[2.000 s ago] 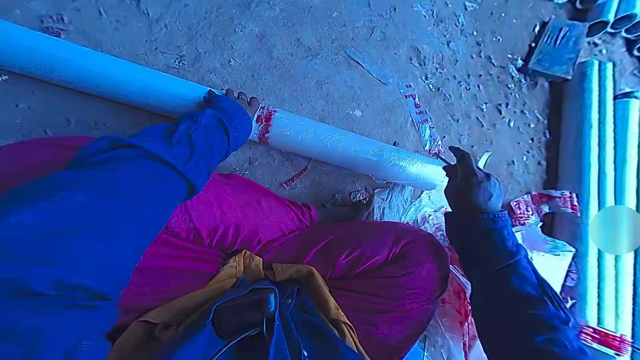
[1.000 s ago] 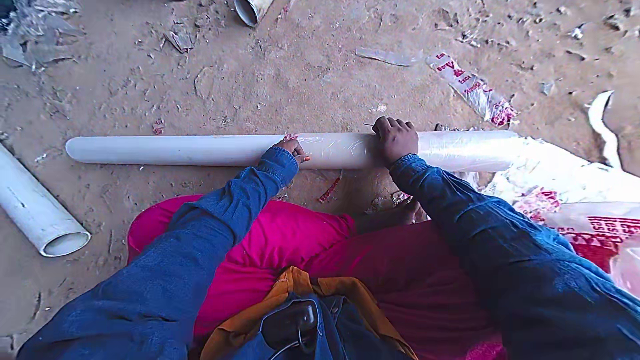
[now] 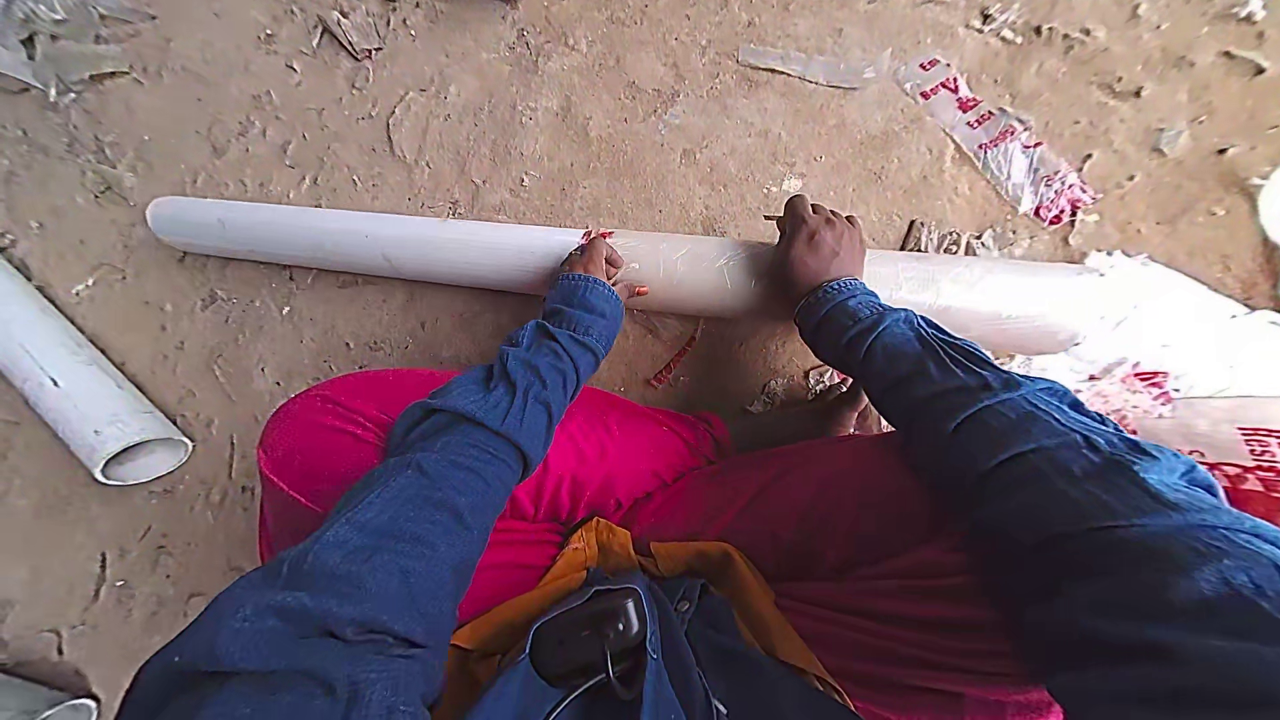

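Note:
A long pale plastic pipe (image 3: 400,243) lies crosswise on the dirt ground in front of my folded legs. My left hand (image 3: 600,265) is at the pipe's middle, its fingers pinching a small red-and-white bit of film (image 3: 597,236) on the surface. Farther right, my right hand (image 3: 820,243) is closed and rests on the pipe. A thin dark piece sticks out past its fingers on the left; what it is cannot be told. Clear wrap seems to cover the pipe's right part, and its right end meets bright white plastic sheeting (image 3: 1180,320).
Another pipe (image 3: 80,380) lies at the left, its open end toward me, and part of one more (image 3: 45,700) shows at the bottom left corner. Printed film strips (image 3: 1000,140) and a pale strip (image 3: 810,67) lie beyond the pipe. Crumpled plastic (image 3: 60,50) sits at the far left.
My right hand has left the pipe's right end and now lies on the pipe nearer my left hand. The view has swung left, bringing the left pipe in.

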